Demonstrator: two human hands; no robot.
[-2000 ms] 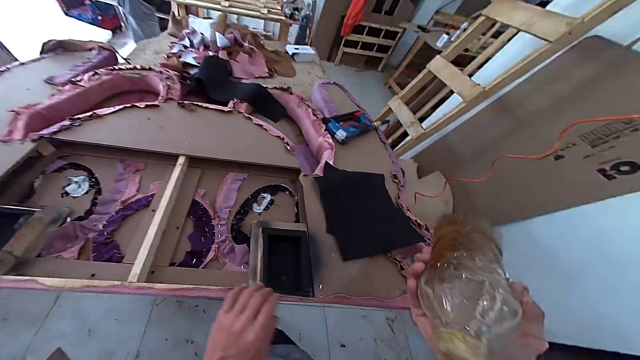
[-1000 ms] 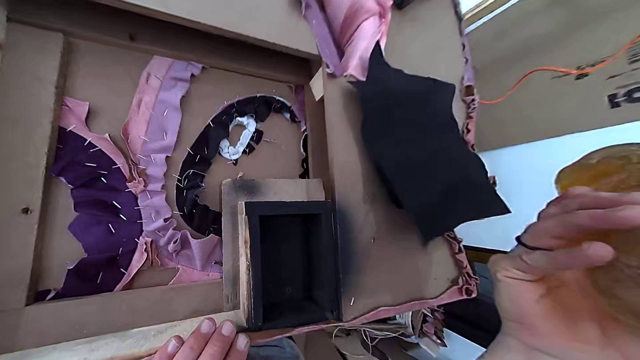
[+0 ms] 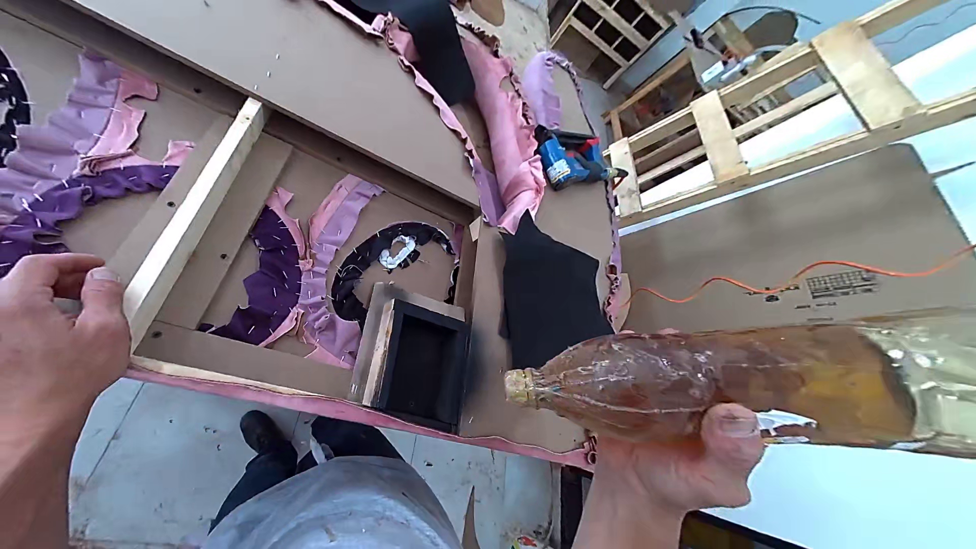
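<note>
My right hand (image 3: pixel 679 465) grips a large clear plastic bottle (image 3: pixel 648 381) of amber liquid, tipped on its side with its neck to the left. The neck is over a black fabric piece (image 3: pixel 553 297) and the brown panel beside it. My left hand (image 3: pixel 69 328), fingers curled, is at the near edge of the wooden frame by a pale wooden batten (image 3: pixel 198 213); whether it grips anything is not clear. Between the hands, a black-painted open box (image 3: pixel 423 366) is set at the frame's near edge. Stapled purple fabric (image 3: pixel 274 274) and a black fabric ring (image 3: pixel 354 274) lie behind it.
A blue power tool (image 3: pixel 564 164) lies on the panel at the back. Pink padded fabric (image 3: pixel 503 130) curves along the panel. A slatted wooden frame (image 3: pixel 717 137) stands at the right, above a cardboard sheet (image 3: pixel 801 229) with an orange hose (image 3: pixel 724 284) across it.
The bottle, upright in my right hand two seconds ago, is now tipped on its side. My left hand has moved left along the near edge, away from the black box.
</note>
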